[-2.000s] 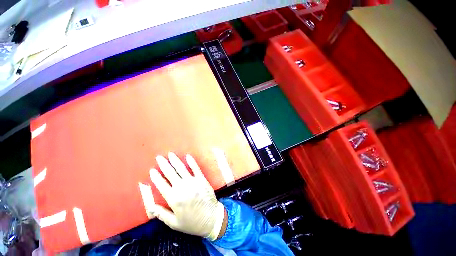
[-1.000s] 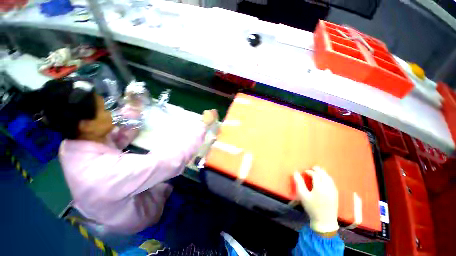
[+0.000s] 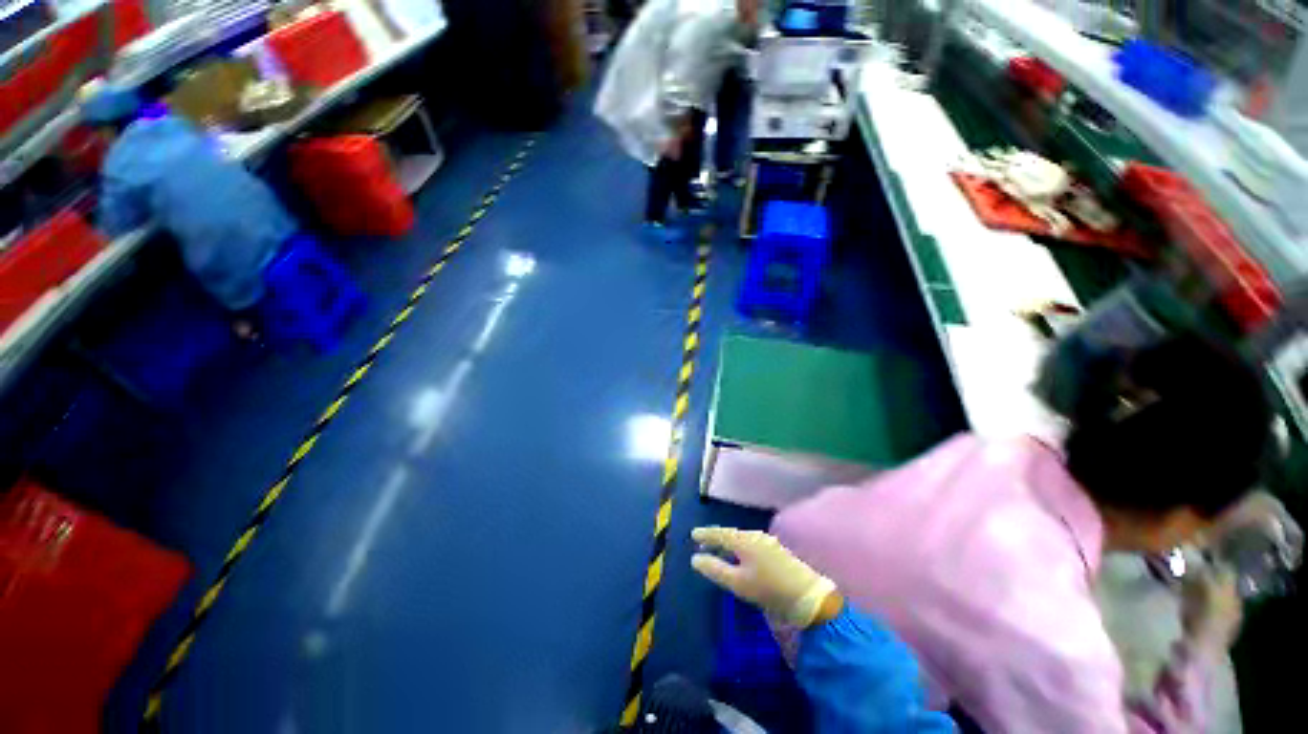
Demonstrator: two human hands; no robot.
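My right hand (image 3: 768,569), in a cream glove with a blue sleeve, is raised at the lower centre with its fingers spread and pointing left. It holds nothing. It is in front of a person in a pink coat (image 3: 961,566) at the line; I cannot tell if it touches the coat. A flat green board (image 3: 818,394) on a pale-sided box lies just beyond. My left hand is not in view.
Blue floor (image 3: 474,473) with yellow-black tape lies on the left. A blue stool (image 3: 786,258), a white-coated person (image 3: 689,72) and a cart (image 3: 796,108) are ahead. An orange-red tray (image 3: 1047,208) of white parts is on the right bench. A red box (image 3: 79,617) is lower left.
The view has swung left to the aisle, and the orange-red surface has left the picture. My right hand is off it and now in the air. The pink-coated person now appears at the right.
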